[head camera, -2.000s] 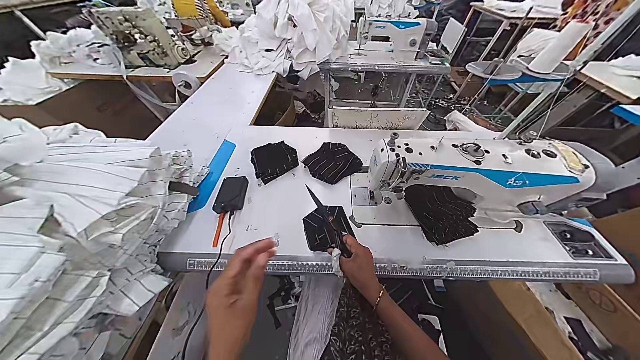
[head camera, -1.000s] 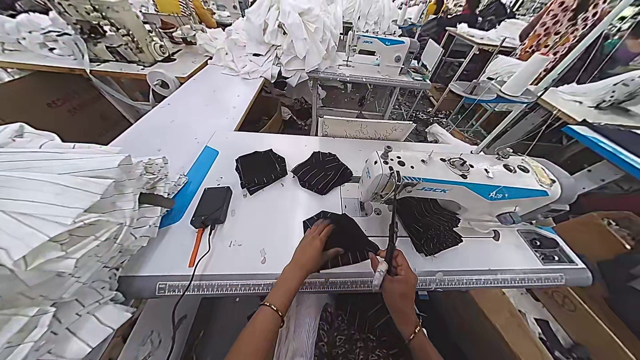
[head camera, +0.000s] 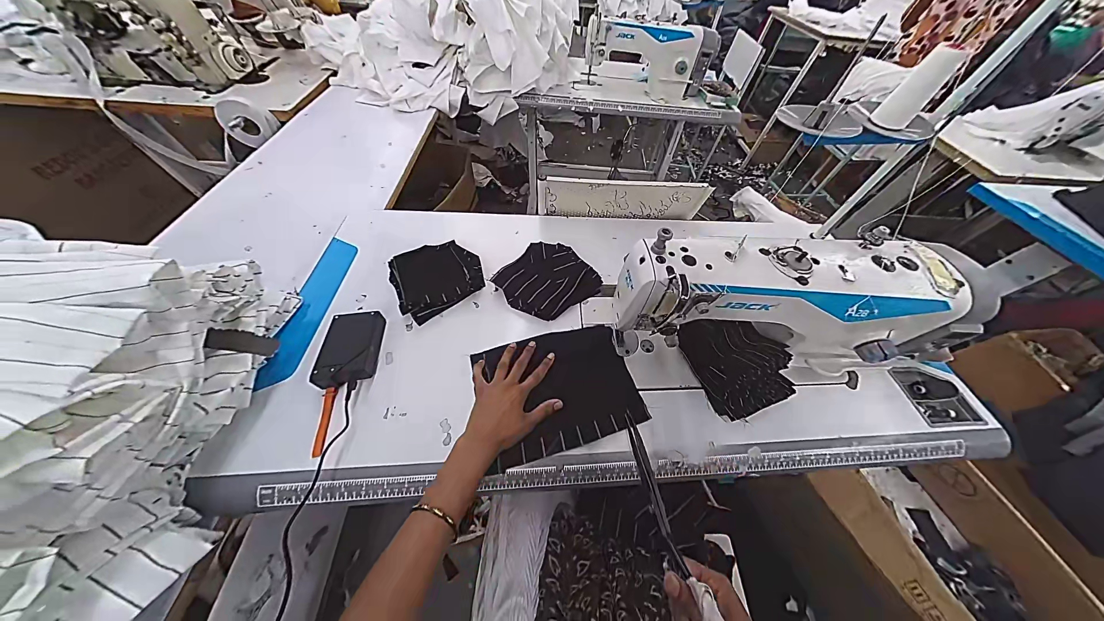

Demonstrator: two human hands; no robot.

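Note:
My left hand [head camera: 511, 398] lies flat, fingers spread, on a black striped fabric piece [head camera: 586, 371] at the front of the sewing table. Low in the view, my right hand [head camera: 703, 591] grips the handles of long scissors [head camera: 651, 483]; their tips touch the fabric's lower right corner. Two black fabric stacks, one on the left [head camera: 436, 278] and one on the right [head camera: 547, 279], lie behind the piece. A Jack sewing machine [head camera: 793, 285] stands to the right, with more pleated black fabric [head camera: 737, 366] partly beneath its arm.
A black box [head camera: 348, 349] with a cable and an orange strip [head camera: 324, 423] lie left of my hand. White striped fabric [head camera: 78, 388] is heaped at the far left. A ruler tape [head camera: 604, 473] runs along the table's front edge. Cardboard boxes [head camera: 871, 535] stand below at right.
The fabric under my left hand is now spread wider and flatter. My right hand with the scissors has moved down toward me, and the blades now point up at the fabric's corner.

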